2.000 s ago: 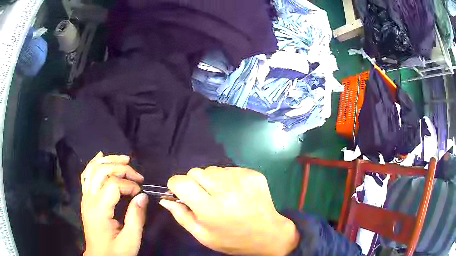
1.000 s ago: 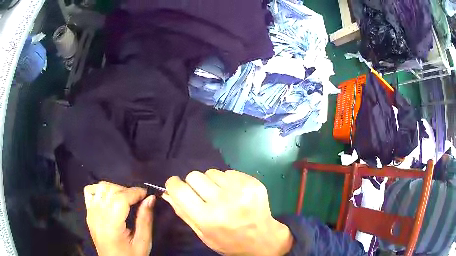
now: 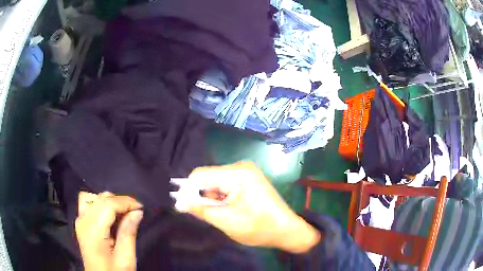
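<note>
A large dark purple-black garment (image 3: pixel 132 127) fills the left and centre. My left hand (image 3: pixel 108 225) is at the lower left, thumb and fingertips pinching a narrow fold of the garment. My right hand (image 3: pixel 241 204) is to the right of it, over the garment, closed around small silver thread snips (image 3: pixel 179 195). The snips point left and are blurred, with their tips apart and a gap between them and my left fingertips. Any loose threads are too fine to see.
A second dark cloth pile (image 3: pixel 190 34) lies beyond. A light blue and white cloth heap (image 3: pixel 286 100) lies right of it. An orange basket (image 3: pixel 354 124) with dark cloth and a reddish-brown chair (image 3: pixel 386 241) stand at right. Thread cones (image 3: pixel 62 46) are upper left.
My right hand with the snips has moved back from my left fingertips and turned, and the snips' tips have spread. My left hand still pinches the garment. The whole view has shifted slightly.
</note>
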